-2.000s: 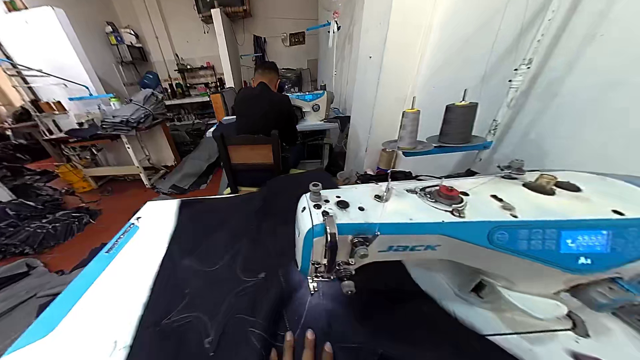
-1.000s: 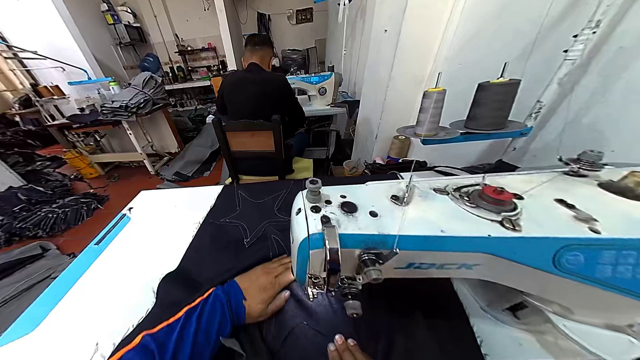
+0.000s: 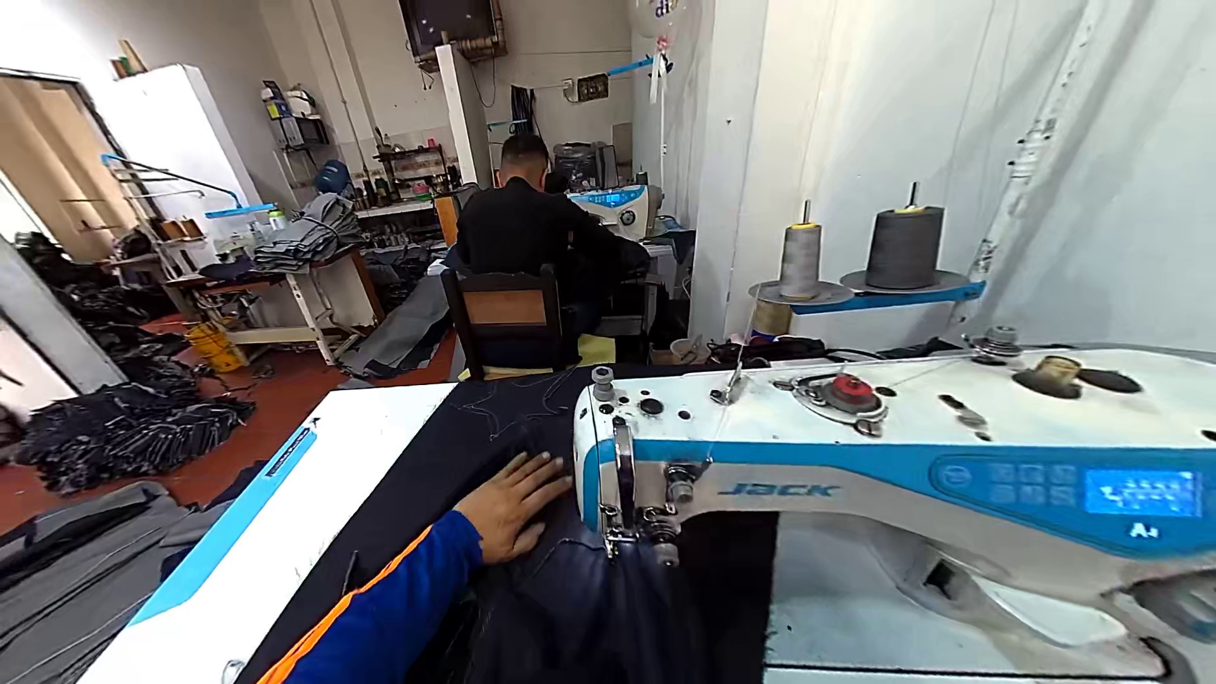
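A white and blue Jack sewing machine stands over dark fabric that lies across its table. My left hand, in a blue sleeve with an orange stripe, rests flat on the fabric with fingers spread, just left of the needle and presser foot. Light-coloured stitched outlines show on the fabric beyond the hand. Folds of the fabric bunch up in front of the presser foot. My right hand is out of view.
Two thread cones stand on a blue holder behind the machine. Ahead, a person in black sits on a wooden chair at another sewing machine. Fabric piles lie on the floor at left.
My left hand, absent two seconds ago, came onto the fabric beside the needle and remains there. My right hand's fingers, seen earlier at the bottom edge, have left the view.
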